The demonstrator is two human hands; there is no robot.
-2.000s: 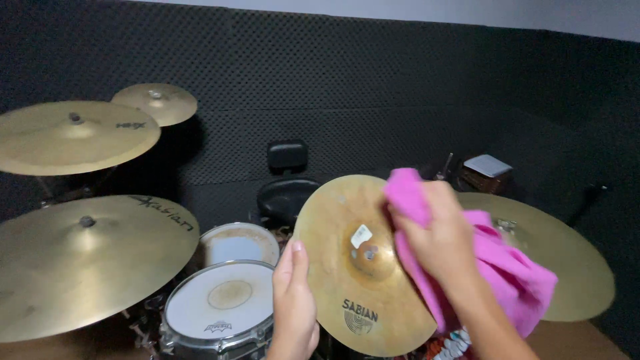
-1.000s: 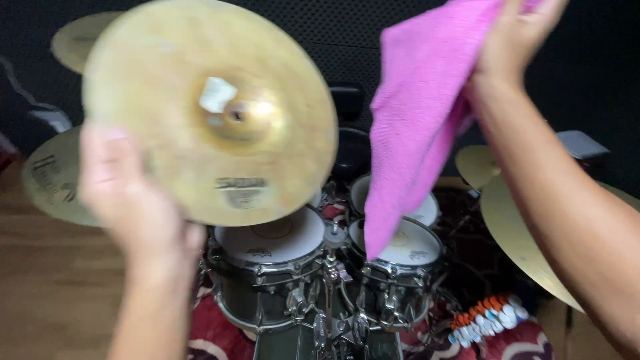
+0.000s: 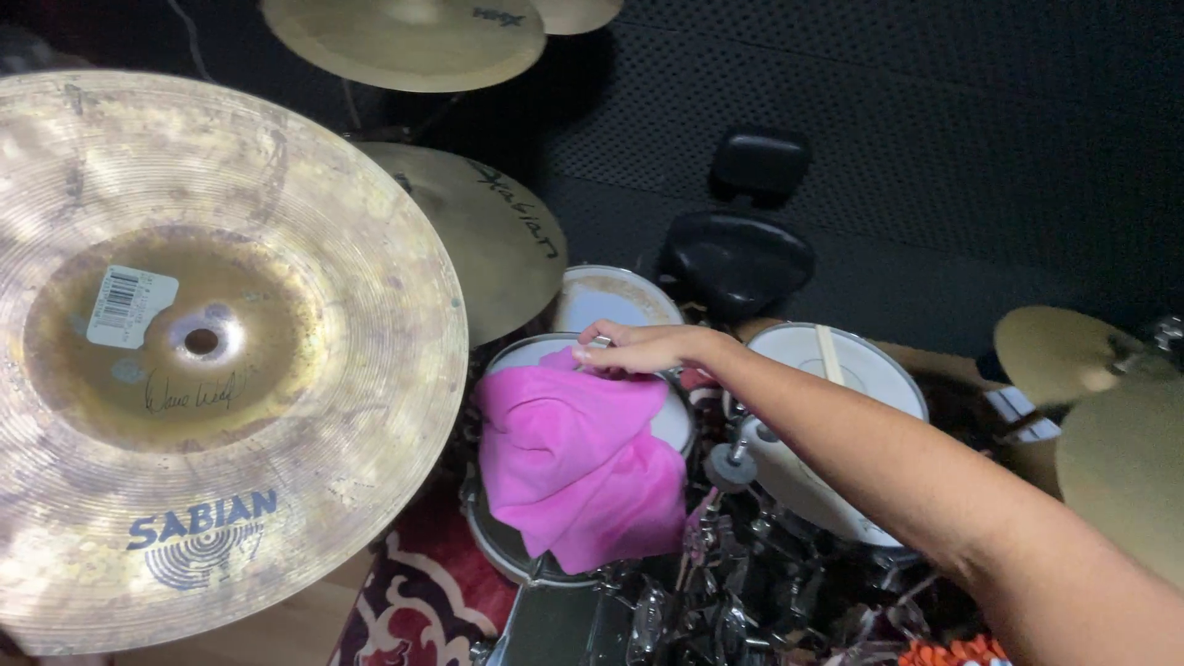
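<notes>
A Sabian cymbal (image 3: pixel 370 351) fills the left side of the view, its face toward me, with a pale barcode sticker, handwriting and dark stains around its centre hole. My left hand is out of view. My right hand (image 3: pixel 638 351) reaches in from the right, its fingers pinching the top of a pink cloth (image 3: pixel 583 462). The cloth hangs bunched over a white-headed drum (image 3: pixel 680 421), hiding much of it. Whether the cloth rests on the drumhead, I cannot tell.
Behind the held cymbal are two mounted cymbals (image 3: pixel 499 240) (image 3: pixel 416 46). A drum with a drumstick (image 3: pixel 830 356) on it stands beyond my forearm. More cymbals (image 3: pixel 1064 356) are at the right. A black drum throne (image 3: pixel 735 259) stands by the dark foam wall; chrome hardware and a red patterned rug (image 3: pixel 435 601) lie below.
The cymbal has moved to the far left and looms larger. My right hand, wiping it with the pink cloth two seconds ago, is now away from it over a drum. My left hand has gone out of view.
</notes>
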